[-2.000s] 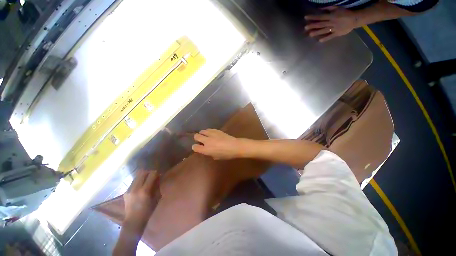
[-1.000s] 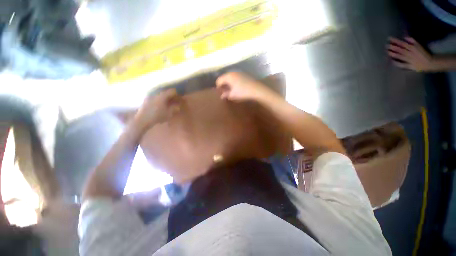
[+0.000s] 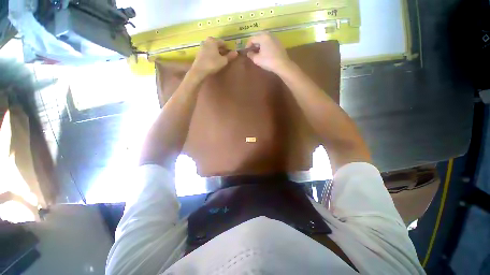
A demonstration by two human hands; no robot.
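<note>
A brown garment panel [image 3: 236,118] lies over the metal table, its far edge over the near side of the yellow template [image 3: 290,24]. A small pale sticker [image 3: 250,139] is on the panel. My left hand [image 3: 213,58] and my right hand [image 3: 266,52] pinch the panel's far edge close together, at the middle of the template. The grey sewing head [image 3: 96,32] is at the template's left end. The fingertips partly hide the pinched edge.
Brown folds [image 3: 413,188] hang below the table's right edge. A second brown pile [image 3: 24,156] is at the far left in strong light. The metal table [image 3: 403,118] extends right. A yellow floor line [image 3: 444,204] runs at the right.
The view has turned and shifted. Both hands have carried the panel forward from the table onto the template and moved closer together. The other person's hand is out of view.
</note>
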